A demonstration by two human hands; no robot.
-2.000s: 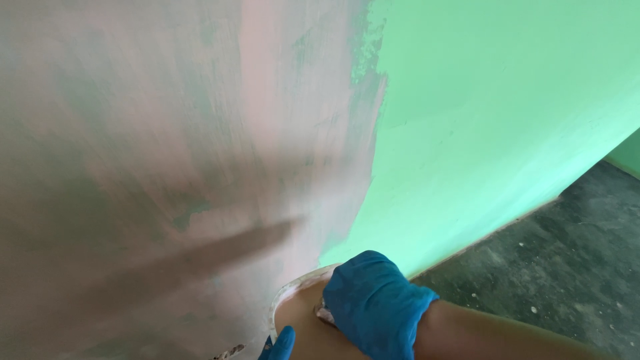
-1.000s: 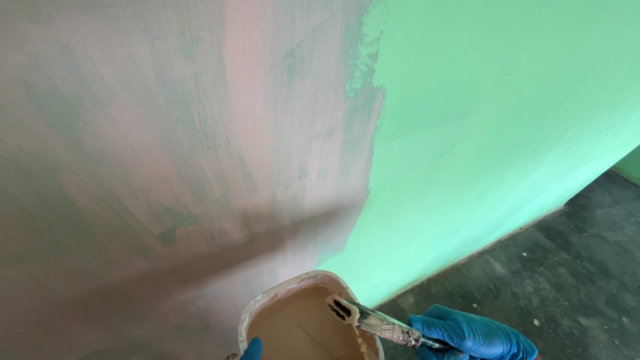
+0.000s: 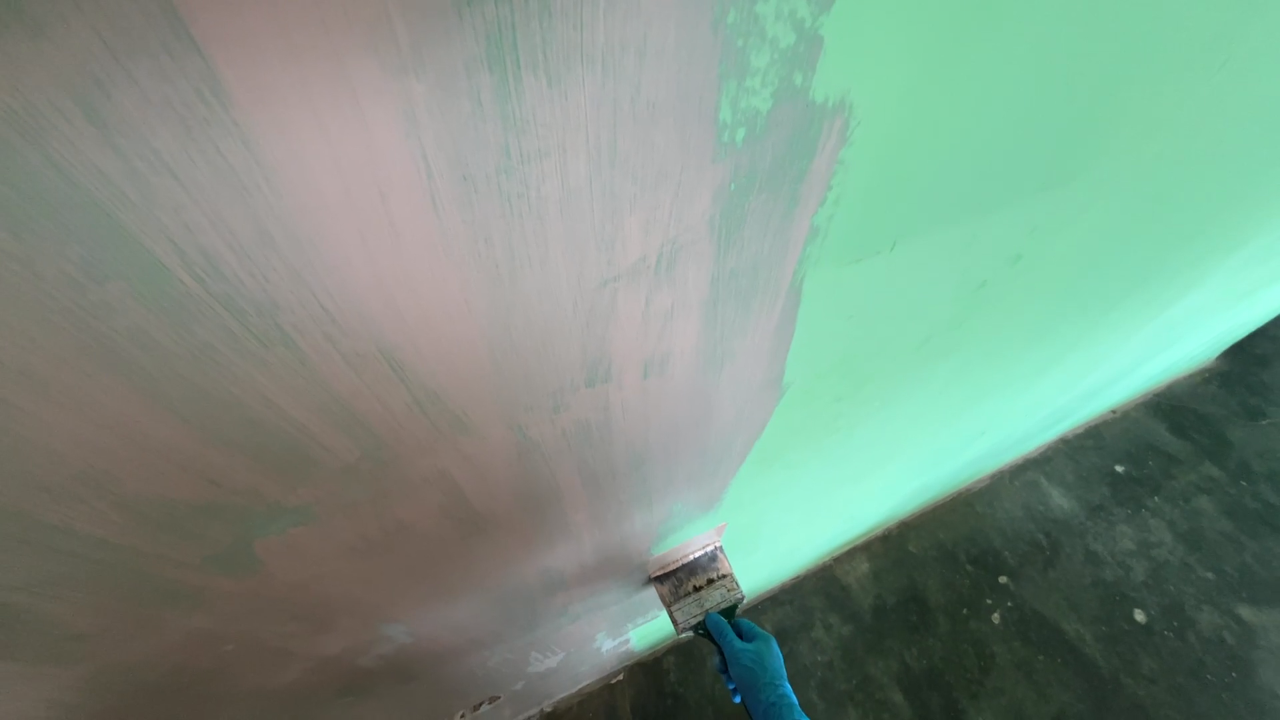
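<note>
My right hand [image 3: 752, 662], in a blue glove, grips the dark handle of a wide flat paintbrush [image 3: 697, 590] near the bottom middle of the view. The brush's bristles touch the wall low down, above the floor line, where a pinkish strip of paint lies at their tip. Streaky pinkish paint [image 3: 370, 250] covers the left and middle of the wall, with green showing through it. To the right the wall is bright green [image 3: 1000, 200], with an uneven border between the two colours. My left hand is out of view.
A dark, mottled floor [image 3: 1000, 600] with pale specks runs along the wall's base at the lower right. Small pale patches [image 3: 545, 660] and a chipped spot mark the wall's bottom edge.
The brush has moved from above the paint container to the lower wall. The container and my left hand, at the bottom edge before, have left the view.
</note>
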